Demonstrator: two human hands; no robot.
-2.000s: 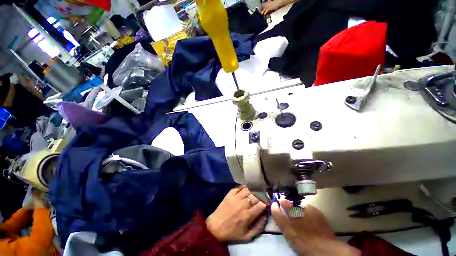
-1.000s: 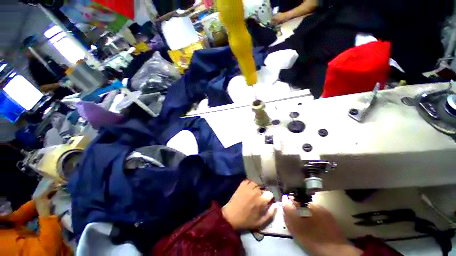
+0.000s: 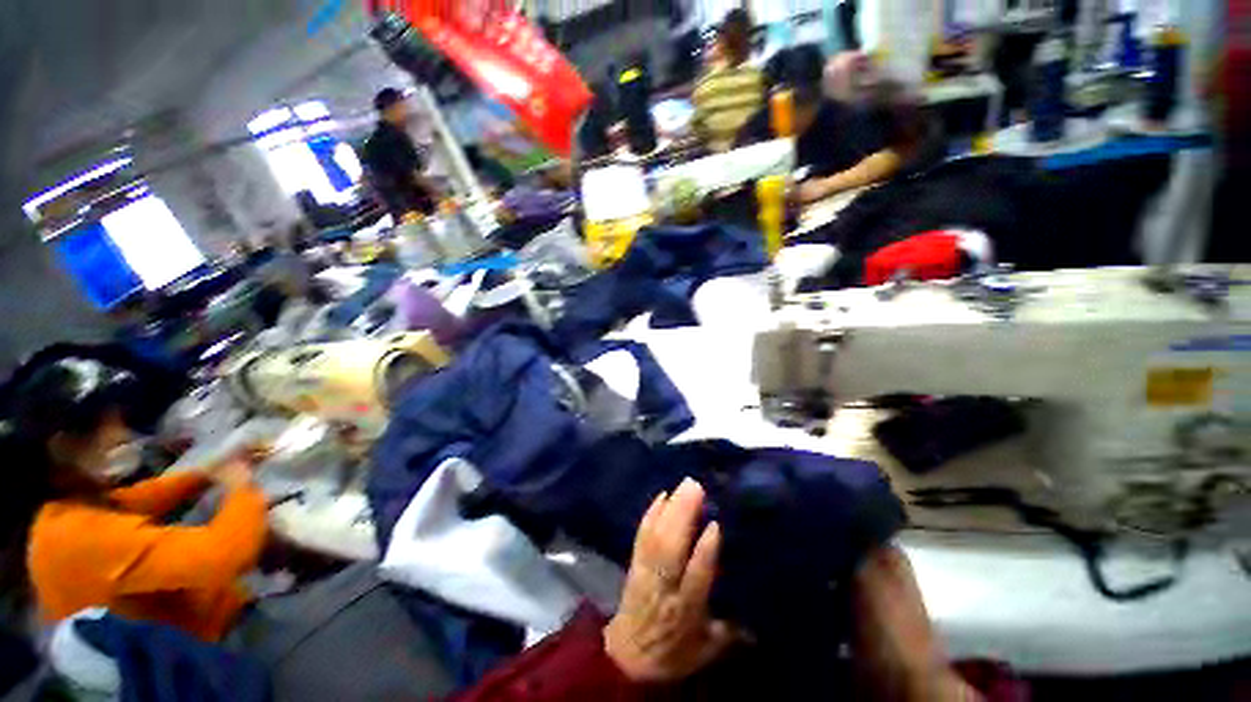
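A dark navy garment [image 3: 789, 535] is bunched between my hands in front of the sewing machine. My left hand [image 3: 668, 590] lies against its left side, fingers up and slightly apart, a ring on one finger. My right hand [image 3: 899, 624] is at its right side, blurred and partly hidden by the cloth. More navy cloth [image 3: 480, 405] is heaped to the left, with a white piece [image 3: 480, 555] hanging below it. The cream-white sewing machine [image 3: 947, 343] stands behind and to the right, its needle area too blurred to read.
Dark snips [image 3: 974, 497] and a black strap [image 3: 1132, 590] lie under the machine arm. A red cloth [image 3: 919, 257] and yellow screwdriver [image 3: 771, 213] show behind the machine head. A person in orange [image 3: 151, 549] works at the left machine [image 3: 329, 377]. Other people sit or stand farther back.
The view has tilted up. My hands have come away from the needle area towards me, and dark navy cloth is now raised between them.
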